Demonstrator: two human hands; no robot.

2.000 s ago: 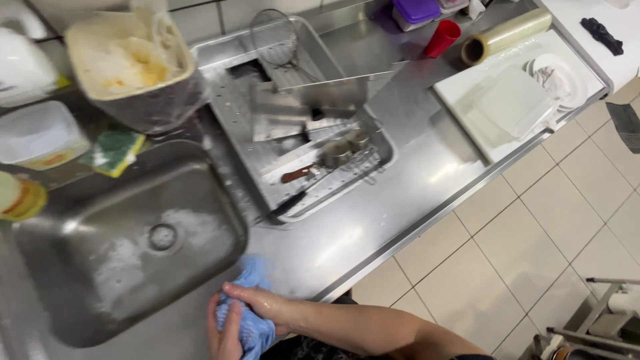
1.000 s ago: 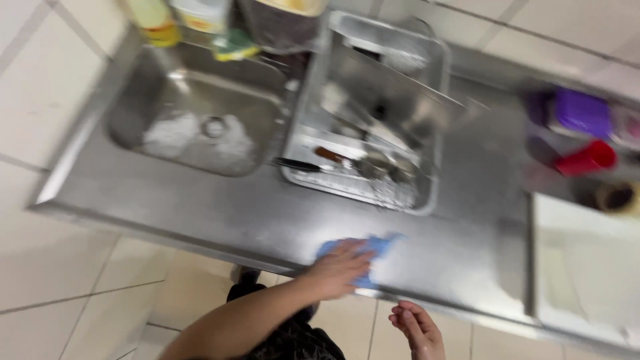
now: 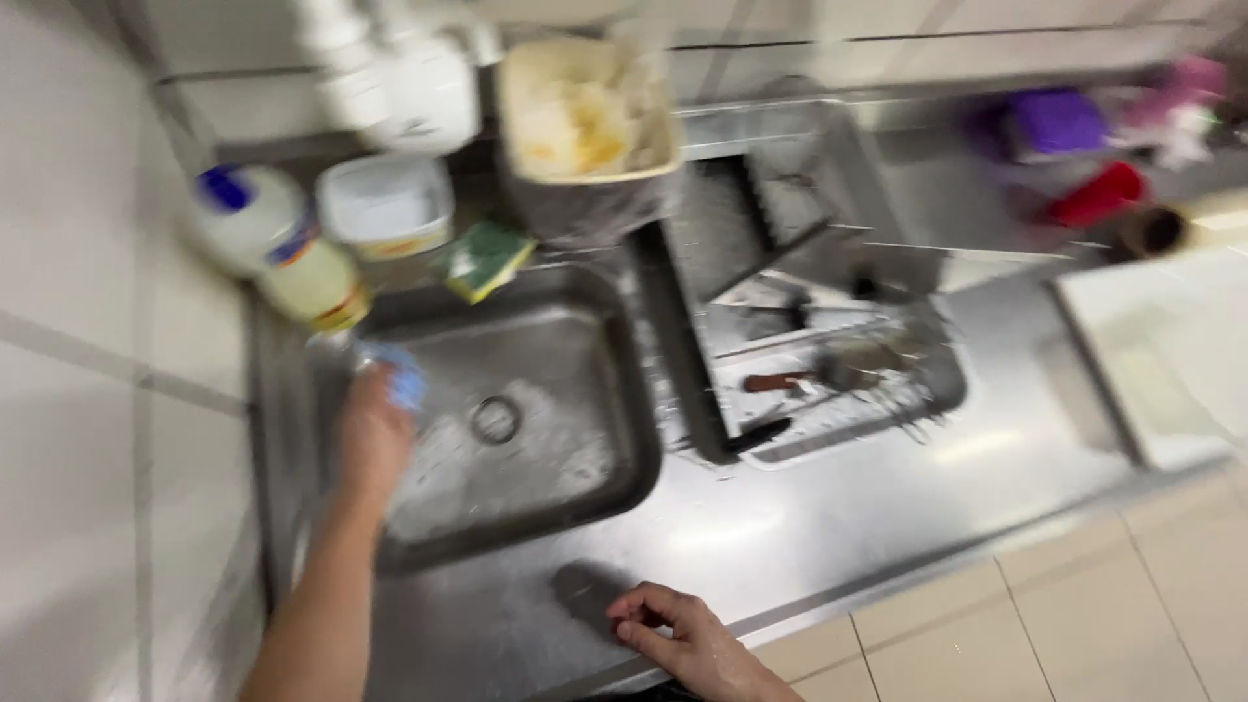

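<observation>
My left hand (image 3: 378,414) is at the left rim of the stainless steel sink (image 3: 507,361), shut on a blue cloth (image 3: 398,375) that shows past its fingers. Motion blurs both. Over the counter's front edge, right of my left arm, my right hand (image 3: 673,629) is loosely curled, its fingers apart and holding nothing. Around the drain (image 3: 495,419) lies whitish foam. A green and yellow sponge (image 3: 485,259) rests on the sink's back rim.
Two bottles (image 3: 327,283) and a white tub (image 3: 386,205) stand behind the sink. Beside them is a lined waste container (image 3: 590,127). At right, a metal tray (image 3: 951,375) holds utensils and metal pieces. Farther right are a red cup (image 3: 1100,195), a purple-lidded box (image 3: 1056,122) and a white board (image 3: 1160,341).
A second ago my left hand pressed the blue cloth on the counter in front of the tray; now both are at the sink's left side. The view has shifted.
</observation>
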